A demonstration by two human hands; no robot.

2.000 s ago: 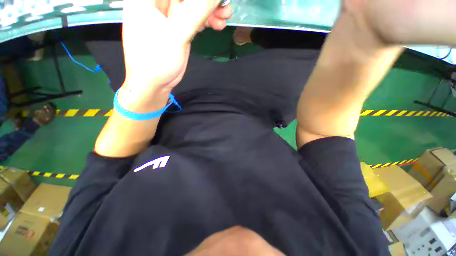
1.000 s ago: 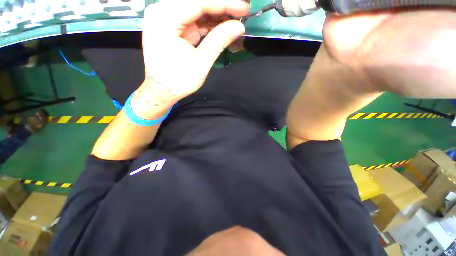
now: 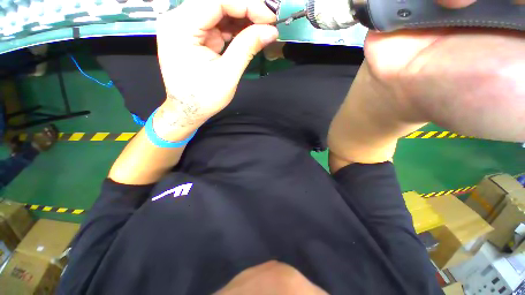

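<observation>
My left hand [image 3: 198, 63], with a blue strap [image 3: 167, 133] on the wrist, pinches a small dark, shiny housing [image 3: 273, 6] between thumb and fingers at the bench's front edge. The housing is partly cut off by the top of the picture. My right hand [image 3: 455, 75] is wrapped around the grey-black handle of an electric screwdriver [image 3: 397, 12], lying level with its nose to the left. Its thin dark bit points at the housing and meets or nearly meets it. Fingers of my right hand are partly cut off at the top.
The green bench edge [image 3: 124, 26] curves across the top, with a whitish blister tray [image 3: 75, 16] at the upper left. Cardboard boxes [image 3: 49, 245] stand on the floor at both sides, with yellow-black tape behind. Another person's foot [image 3: 45, 138] shows at the left.
My right hand brought the screwdriver into view from the top right and then slightly lower and left. My left hand moved right, then slightly left, still holding the small housing.
</observation>
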